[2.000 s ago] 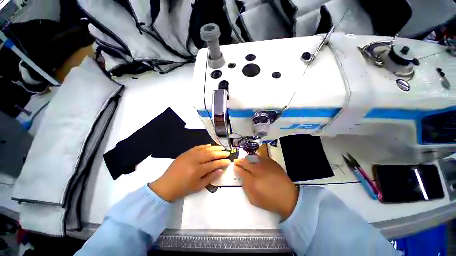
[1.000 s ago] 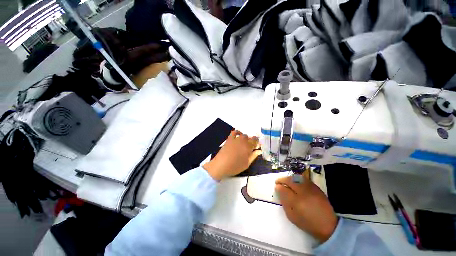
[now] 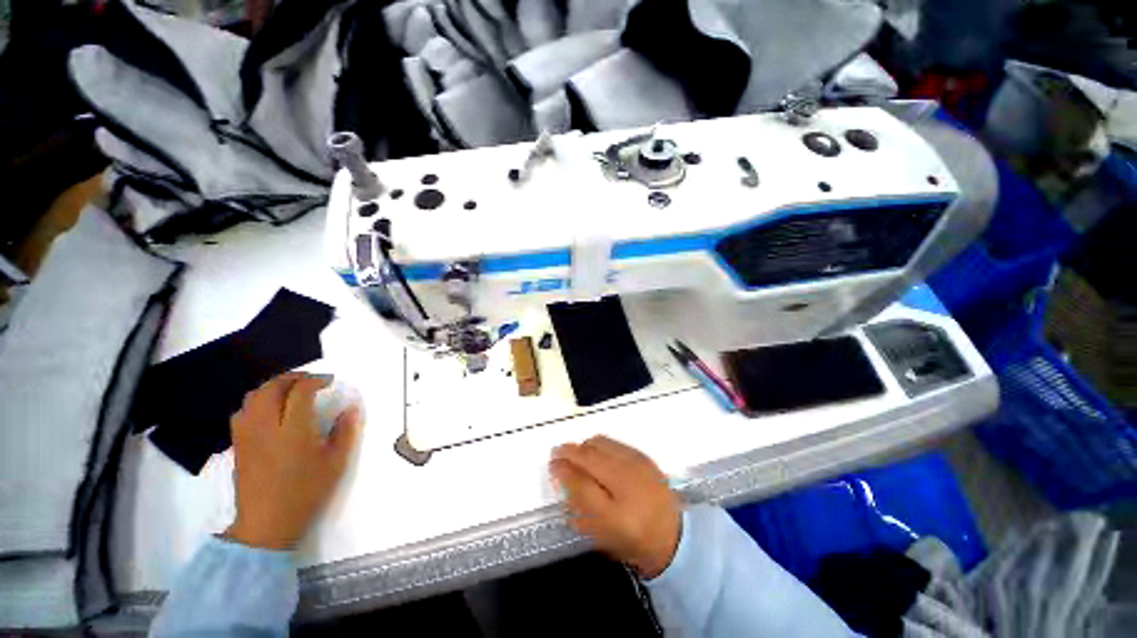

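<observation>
Black fabric pieces [image 3: 231, 368] lie overlapping on the table left of the needle. My left hand [image 3: 291, 461] is at their right end, with thumb and fingers apart. A small pale patch shows between them; I cannot tell if it is held. My right hand [image 3: 617, 501] is at the table's front edge, fingers curled together, with nothing visible in it. The presser foot and needle area [image 3: 471, 343] has no hand at it. Stacked black cut pieces [image 3: 601, 352] lie on the bed, right of a brass-tan block [image 3: 525, 366].
Pale panels with black edges [image 3: 75, 374] are stacked at left, and more are heaped [image 3: 499, 75] behind the white sewing machine [image 3: 499, 212]. Snips or pens [image 3: 708, 378] and a phone [image 3: 804, 374] lie at right. Blue crates [image 3: 1060, 418] stand below, right.
Both hands have left the needle area: the left moved left, the right to the table's front edge. The black piece at the needle is gone from there. The view has swung right.
</observation>
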